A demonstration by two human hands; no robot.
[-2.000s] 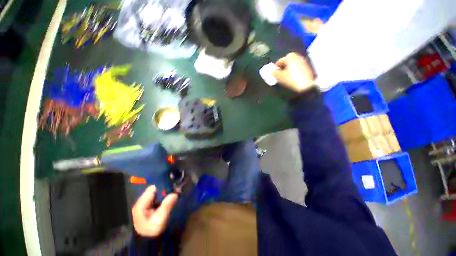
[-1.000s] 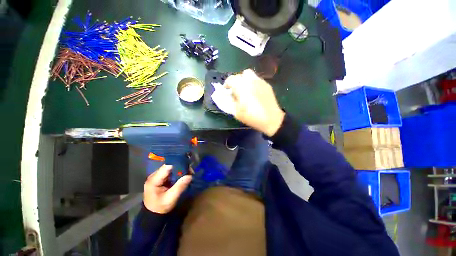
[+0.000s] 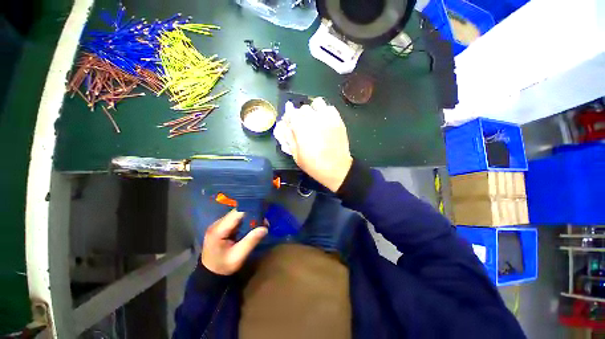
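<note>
My left hand (image 3: 229, 246) is closed on the grip of a blue-grey soldering gun (image 3: 229, 177), held level below the bench's front edge with its metal nose to the left. My right hand (image 3: 322, 145) presses a crumpled white tissue (image 3: 284, 134) on the dark fixture (image 3: 292, 99) and covers most of it. A round tin (image 3: 257, 117) with pale contents stands just left of the fixture. Small black components (image 3: 270, 61) lie in a cluster behind it.
Blue wires (image 3: 123, 43), brown-red wires (image 3: 99, 83) and yellow wires (image 3: 186, 69) lie at the left. A large black round item (image 3: 365, 14), a white base (image 3: 335, 51) and a brown dish (image 3: 357, 89) stand behind. Blue bins (image 3: 486, 142) and a cardboard box (image 3: 491, 198) are at right.
My right hand has brought the tissue from beside the brown dish onto the fixture, then shifted slightly left. The gun in my left hand has moved right relative to the bench.
</note>
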